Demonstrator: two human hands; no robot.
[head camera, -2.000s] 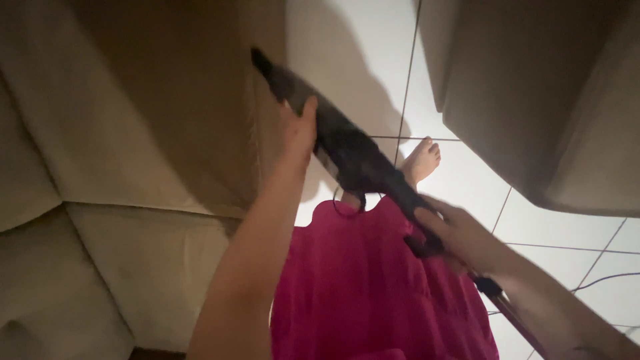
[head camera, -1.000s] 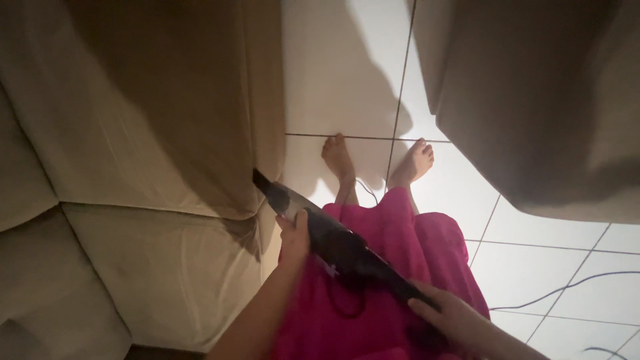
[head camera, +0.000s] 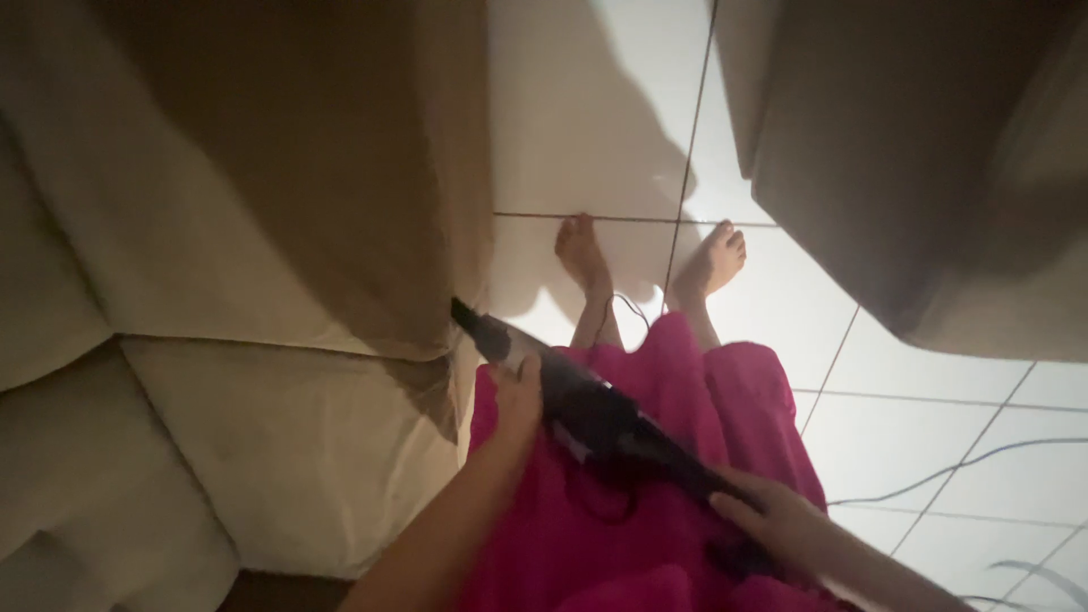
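Note:
A black handheld vacuum cleaner (head camera: 595, 408) lies slantwise across the front of my pink garment. My left hand (head camera: 518, 395) grips its body near the front end. Farther back, my right hand (head camera: 761, 510) is closed around the handle. The narrow dark nozzle (head camera: 469, 319) is at the front edge of a beige sofa seat (head camera: 280, 408), near the seam between two cushions. Whether the tip touches the fabric I cannot tell. Part of a dark loop hangs under the vacuum's body.
Another upholstered piece (head camera: 901, 187) stands at the upper right. Between it and the sofa, my bare feet stand on white floor tiles (head camera: 586, 110). A thin cable (head camera: 960, 463) runs over the tiles at the right, and a thin cord (head camera: 629, 302) shows by my legs.
Both hands have moved the vacuum down and toward my body since the oldest frame. Its nozzle, over the sofa seat earlier, is now lower, at the seat's front edge.

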